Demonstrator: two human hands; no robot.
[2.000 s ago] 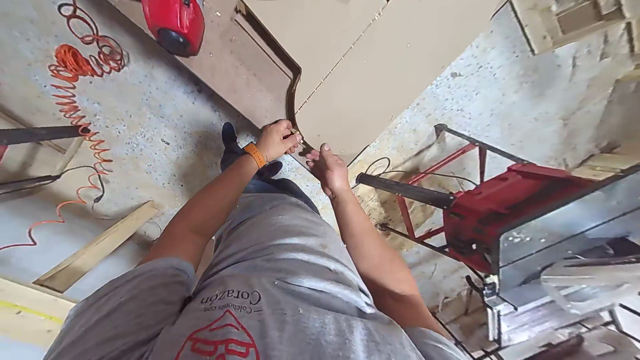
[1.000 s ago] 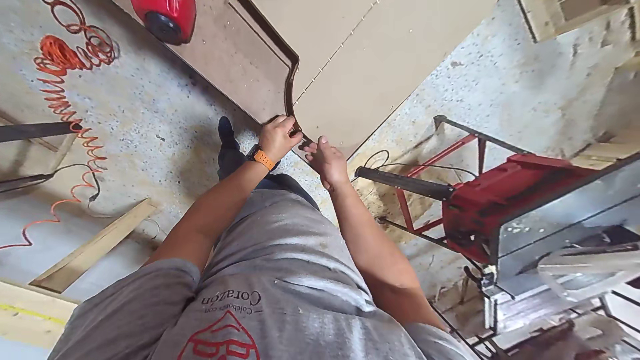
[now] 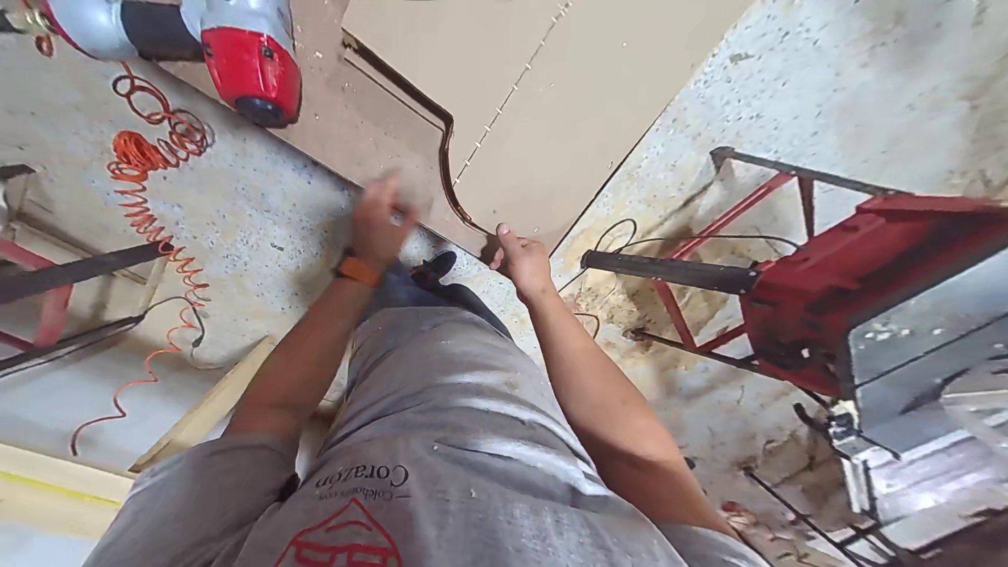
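Note:
My left hand (image 3: 382, 224), with an orange band at the wrist, is blurred over the near left edge of a brown board (image 3: 331, 102). A small dark spot shows by its fingers; whether it holds something is unclear. My right hand (image 3: 521, 260) is at the near corner, thumb and curled fingers around the lower end of a thin dark curved strip (image 3: 447, 157). That strip stands along the curved edge of a beige panel (image 3: 606, 102), which lies on the brown board and bears a row of pale staple-like marks.
A red and grey power tool (image 3: 252, 71) rests on the board at upper left. An orange coiled hose (image 3: 142, 189) hangs left of it. A red metal machine with black bars (image 3: 819, 291) stands at right, and a wooden plank (image 3: 205, 402) lies at lower left.
My left hand has left the spot beside my right hand and moved left, away from the strip. My right hand stays at the corner. More of the power tool is in view.

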